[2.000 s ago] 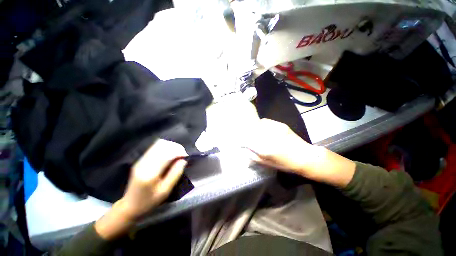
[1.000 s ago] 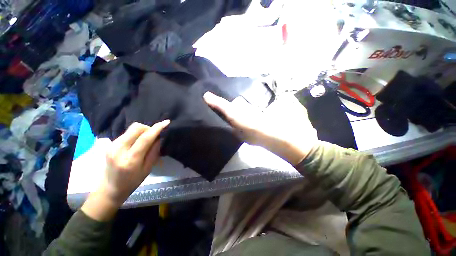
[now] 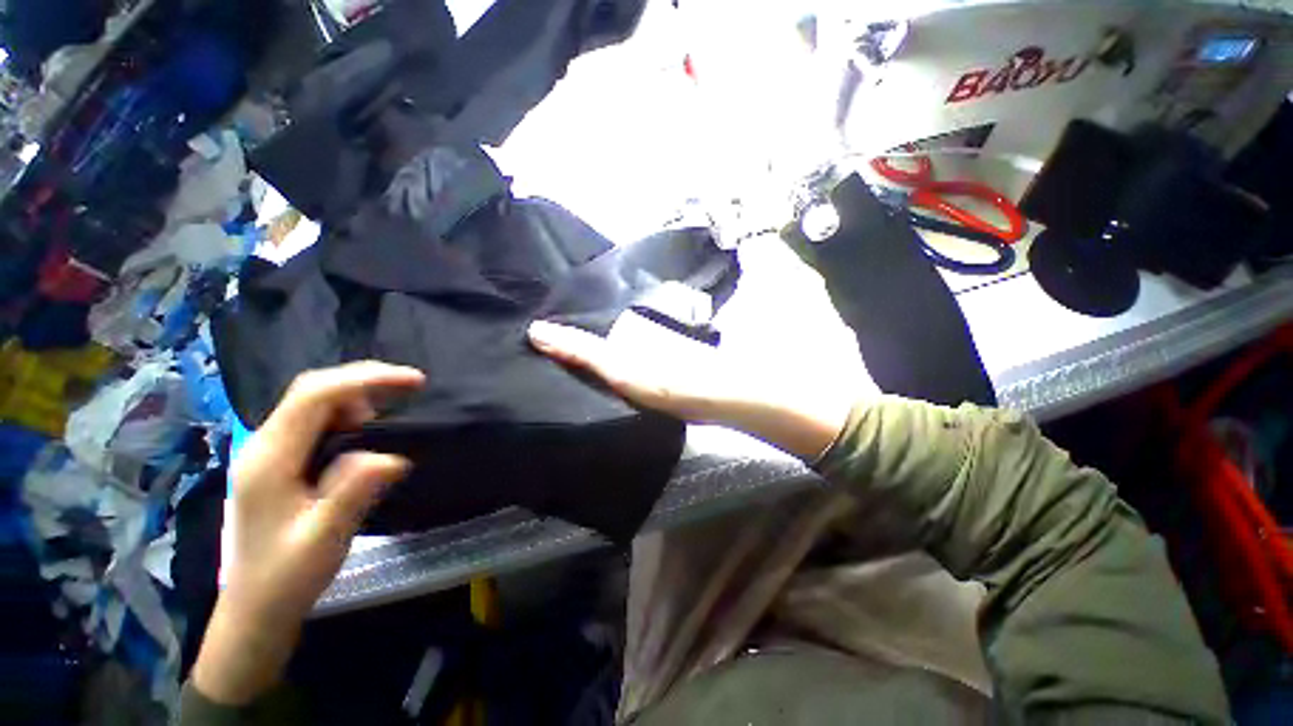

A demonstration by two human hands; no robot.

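A black garment panel (image 3: 468,355) lies bunched on the white table, its near edge hanging over the table's front edge. My left hand (image 3: 305,482) is at the panel's left side, thumb and fingers apart, with nothing between them. My right hand (image 3: 638,376) lies on the panel's right part, fingers pointing left; its underside is hidden. A separate black cloth piece (image 3: 900,291) lies right of my right hand, its top end by the shiny presser foot area (image 3: 818,216).
The pale machine head (image 3: 993,85) stands behind. Scissors with red and dark blue loops (image 3: 978,210) lie right of the needle. A black stand with a round base (image 3: 1085,272) is further right. Cloth scraps (image 3: 121,383) heap at left. A red frame (image 3: 1231,496) is below the table at right.
My left hand has moved left, and its thumb and fingers have opened away from the panel. My right hand is slightly lower. The panel's near edge now hangs over the table edge.
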